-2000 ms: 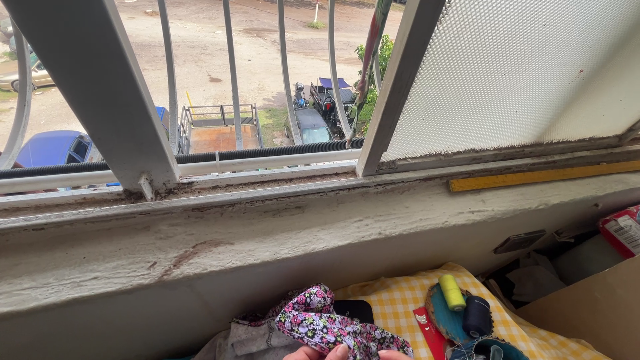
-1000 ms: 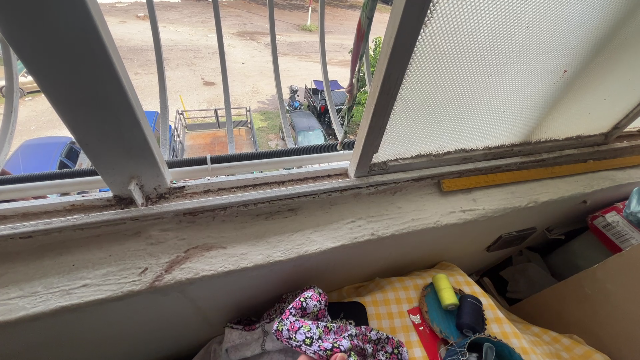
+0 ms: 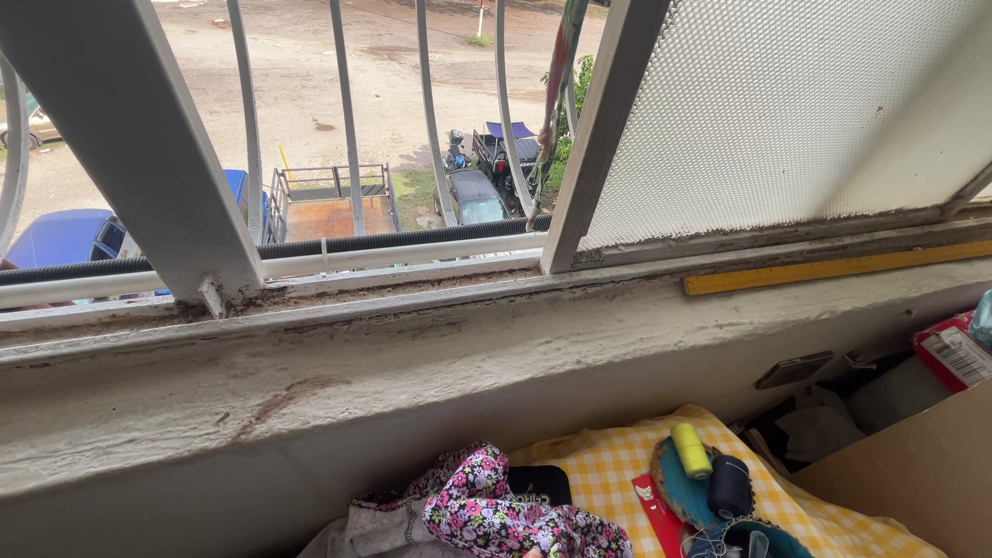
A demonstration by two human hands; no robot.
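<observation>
A fingertip, seemingly of my left hand (image 3: 532, 552), shows at the bottom edge against a floral cloth (image 3: 484, 504); the rest of that hand is out of frame, so its grip cannot be told. My right hand is not visible. Grey cloth (image 3: 384, 527) lies left of the floral one, and a black item with lettering (image 3: 542, 484) lies behind it. To the right, on a yellow gingham cloth (image 3: 604, 457), a blue round container (image 3: 673, 473) with a stitched rim bears a yellow-green thread spool (image 3: 691, 451) and a dark navy thread spool (image 3: 729, 487). A red card (image 3: 657, 515) lies beside it.
A painted window sill (image 3: 465, 349) crosses the view, with a yellow ruler-like strip (image 3: 837, 267) on it. Behind are a metal window frame (image 3: 132, 147), bars and a textured pane (image 3: 775, 116). A cardboard box (image 3: 914, 473) and a red box (image 3: 953, 353) stand at the right.
Fingertips of both hands showed at the floral cloth two seconds ago; now only one small fingertip remains at the bottom edge. The thread spools and the red card have not moved.
</observation>
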